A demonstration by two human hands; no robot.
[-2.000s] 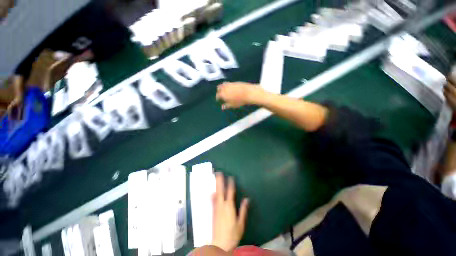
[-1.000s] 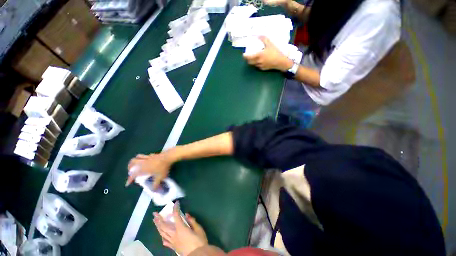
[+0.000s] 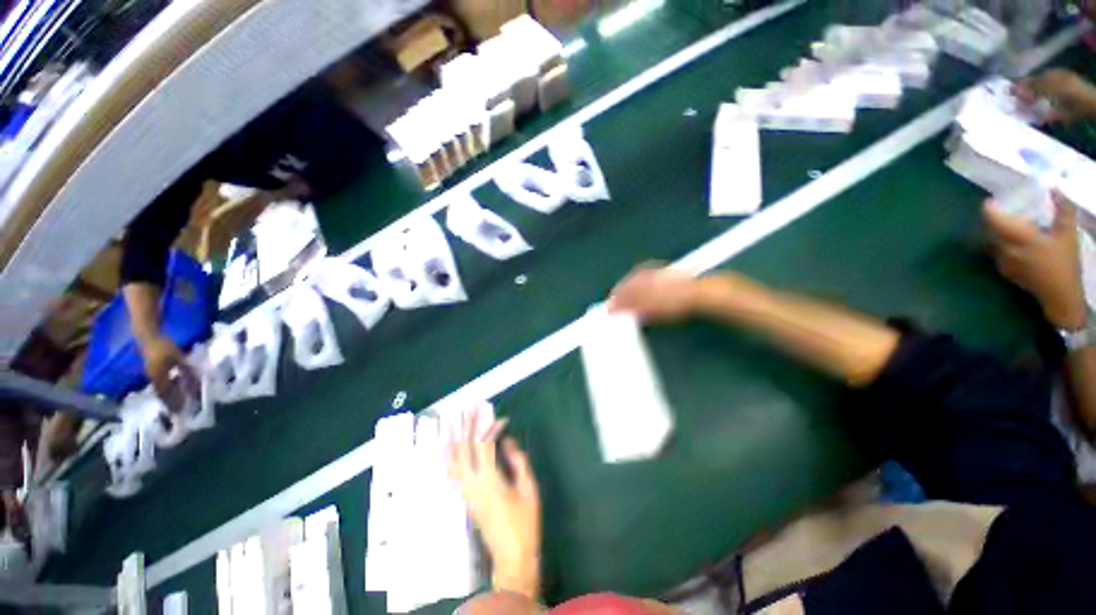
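My right hand (image 3: 655,294) is blurred and holds the far end of a long white box (image 3: 630,390), just on the near side of the white strip. My left hand (image 3: 495,499) lies with fingers apart against the right side of a tight row of white boxes (image 3: 415,511). Whether it grips the last box cannot be told. Bagged devices (image 3: 481,226), with dark ovals in hazy wrap, lie in a slanting row on the middle lane, apart from my hands.
A fan of white boxes (image 3: 823,102) lies at far right. Another worker's hand (image 3: 1040,252) is by a box stack at the right edge. Across the belt, a worker's hand (image 3: 168,366) reaches over bagged devices beside a blue bin (image 3: 132,330). More white boxes (image 3: 283,571) stand at lower left.
The view has turned. My right hand has left the bagged device and now holds a white box. My left hand has moved from the item it held to the row of boxes.
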